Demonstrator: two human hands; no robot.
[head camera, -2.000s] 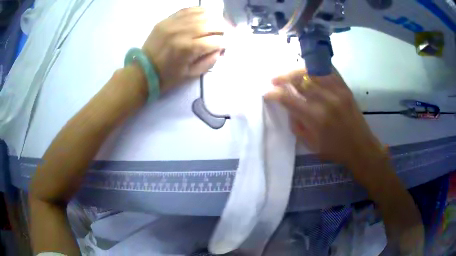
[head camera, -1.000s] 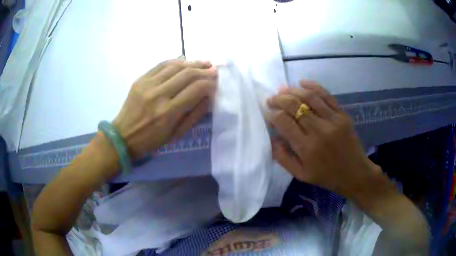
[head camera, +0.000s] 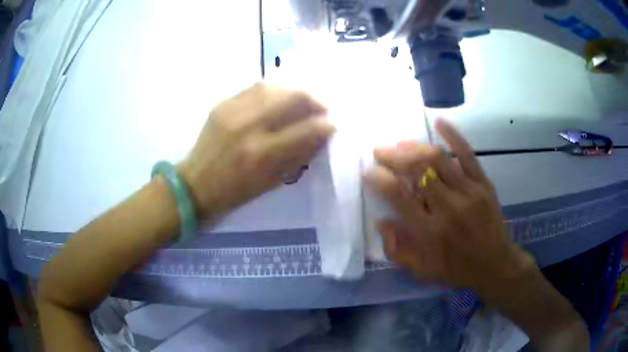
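Note:
A folded white fabric piece (head camera: 342, 220) lies on the table, its rounded near end over the ruler-marked edge. Its far part is lost in glare below the sewing machine head (head camera: 372, 20). My left hand (head camera: 265, 141), with a green bangle, pinches the piece at its left side between thumb and fingers. My right hand (head camera: 441, 199), with a gold ring, is blurred and rests on the right side of the piece, index finger raised. The needle area is washed out by light.
A dark cylinder fitting (head camera: 441, 75) hangs right of the needle area. Thread snips (head camera: 585, 143) lie at the right. Long white strips (head camera: 34, 117) lie at the far left. The ruler strip (head camera: 227, 262) runs along the front edge. Loose white fabric (head camera: 227, 330) is below at the lap.
The machine head is back in view. Both hands and the fabric sit farther from the lap than a second ago, and the piece's near end has drawn up to the table edge.

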